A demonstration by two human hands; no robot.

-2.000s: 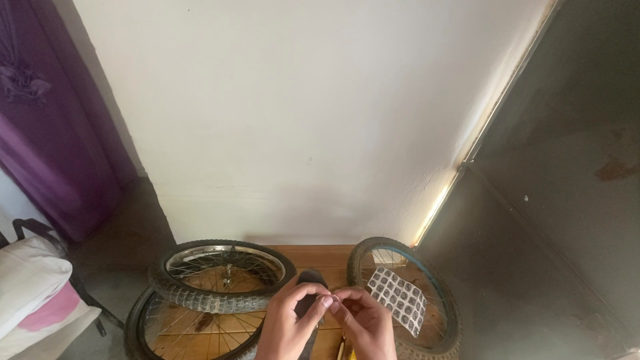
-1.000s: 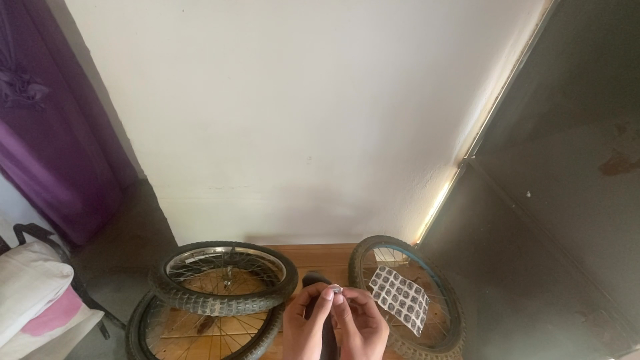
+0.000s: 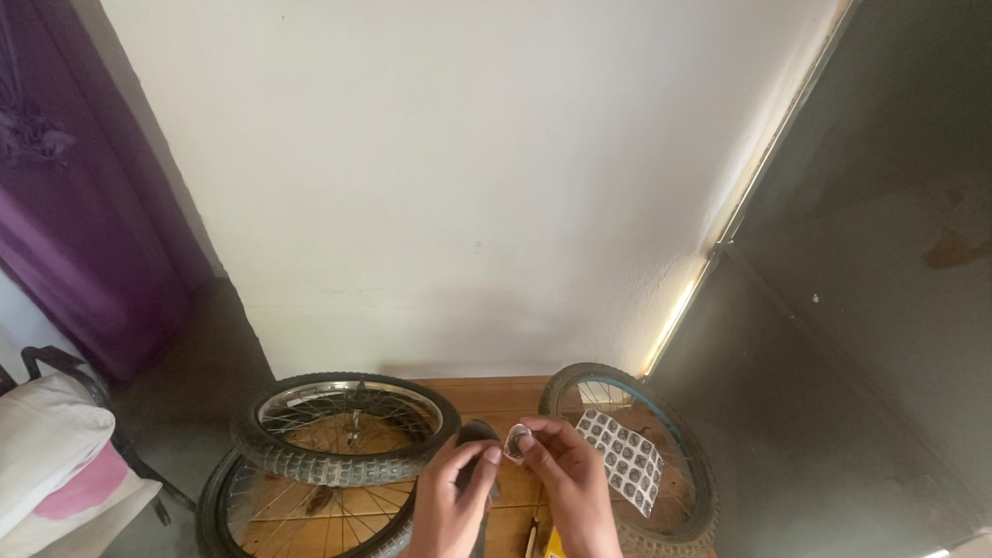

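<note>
A small round patch (image 3: 518,443) with a pale rim is pinched between the thumb and fingers of my right hand (image 3: 572,484). My left hand (image 3: 456,492) is just left of it, thumb and forefinger pressed together at or near the patch's edge; whether they grip it I cannot tell. Behind my left hand is a dark rubber strip or tube (image 3: 479,434), partly hidden. To the right of my right hand, a sheet of round patches (image 3: 624,463) lies across the spokes of a bicycle wheel with a tyre (image 3: 701,484).
Two more tyred bicycle wheels, an upper one (image 3: 333,465) and a lower one (image 3: 213,511), overlap at left on the wooden table (image 3: 484,394). A yellow object (image 3: 555,544) lies below my right hand. A white wall (image 3: 465,194) rises behind; a chair with cloth (image 3: 54,457) stands left.
My hands, together one second ago, have moved slightly apart. The round patch now shows plainly in my right fingers. The wheels and the patch sheet have stayed put.
</note>
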